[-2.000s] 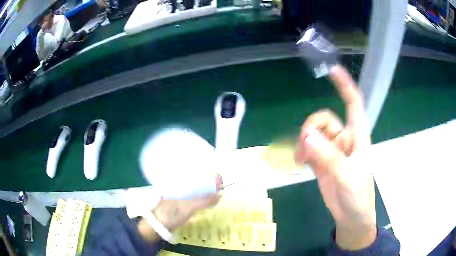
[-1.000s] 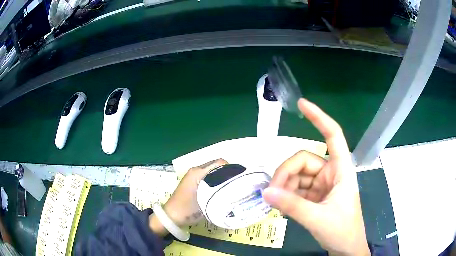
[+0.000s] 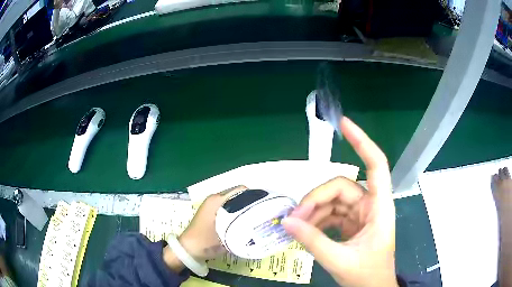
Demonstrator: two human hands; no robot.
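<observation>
My left hand [image 3: 203, 227] holds a white handheld device [image 3: 255, 224] with its wide head up and its black oval panel at the upper left. Faint print and small coloured spots show on the head's face. My right hand [image 3: 351, 216] has its thumb at the right side of that face. A clear film [image 3: 330, 103] sticks to the raised right index fingertip; it is blurred. Whether the right thumb holds a small label cannot be told. Yellow label strips [image 3: 280, 264] lie under the hands.
Two devices [image 3: 83, 140] [image 3: 141, 141] lie on the green belt at left, another [image 3: 320, 137] behind the film. A label stack [image 3: 66, 244] and small bottle [image 3: 31, 208] are at left. A grey post [image 3: 449, 95], white sheet [image 3: 460, 224] and another person's hand [image 3: 501, 188] are at right.
The device, first blurred and raised, is now lower with its face towards me. The right hand has come from the upper right to the device's face. Another person's hand has appeared at right.
</observation>
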